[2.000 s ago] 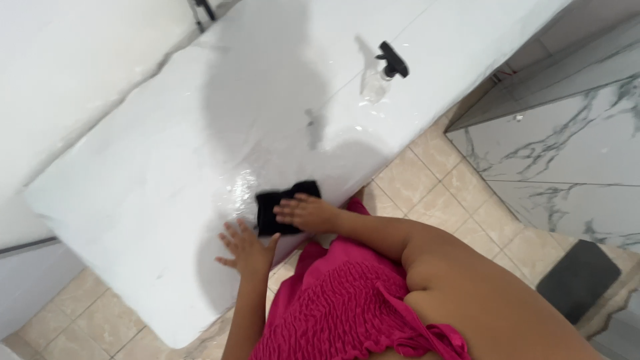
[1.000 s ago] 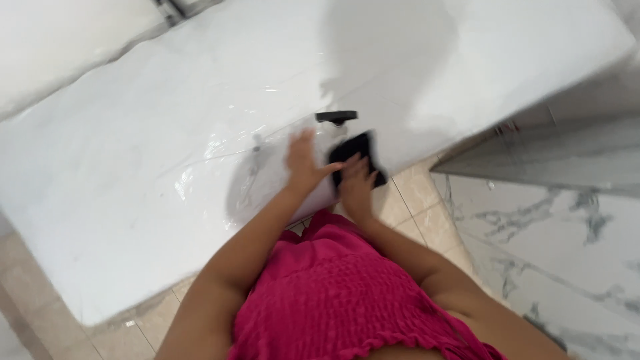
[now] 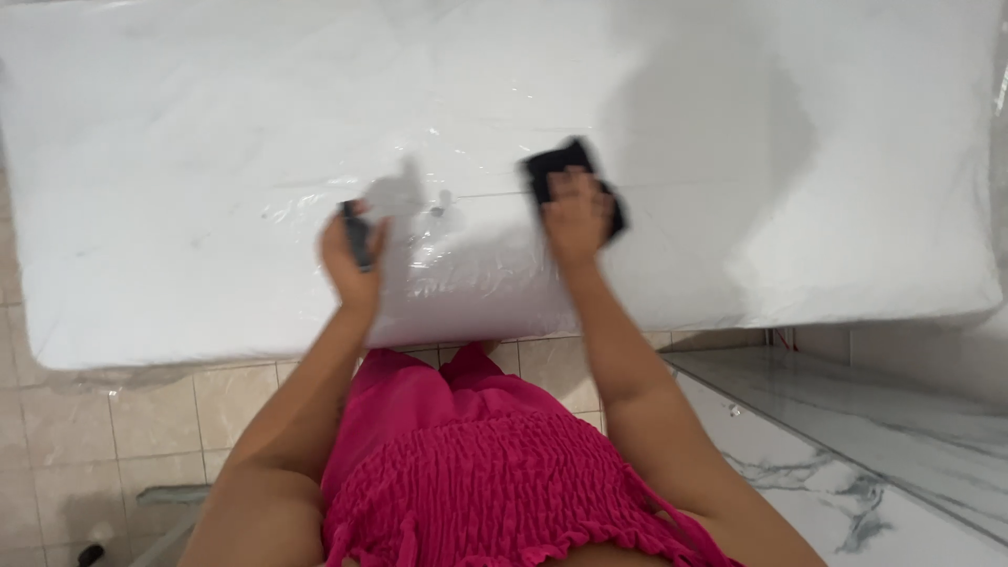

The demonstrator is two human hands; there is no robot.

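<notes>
My left hand (image 3: 352, 252) is closed around a spray bottle (image 3: 357, 236), whose dark trigger head shows between thumb and fingers; its body is mostly hidden. My right hand (image 3: 579, 214) lies with spread fingers on a folded black cloth (image 3: 561, 164), pressing it against the plastic-covered white mattress (image 3: 197, 173). The cloth sits to the right of the bottle. Shiny wet-looking spots and creases show on the plastic between the two hands.
A marble-patterned panel or cabinet (image 3: 819, 465) stands at the lower right, close to the mattress edge. Beige floor tiles (image 3: 153, 421) run along the near side. A grey-green bar (image 3: 173, 494) lies at the lower left.
My left hand, empty a second ago, now holds the spray bottle, which stood on the mattress earlier. The right hand and cloth have moved apart from the left hand. The view has turned.
</notes>
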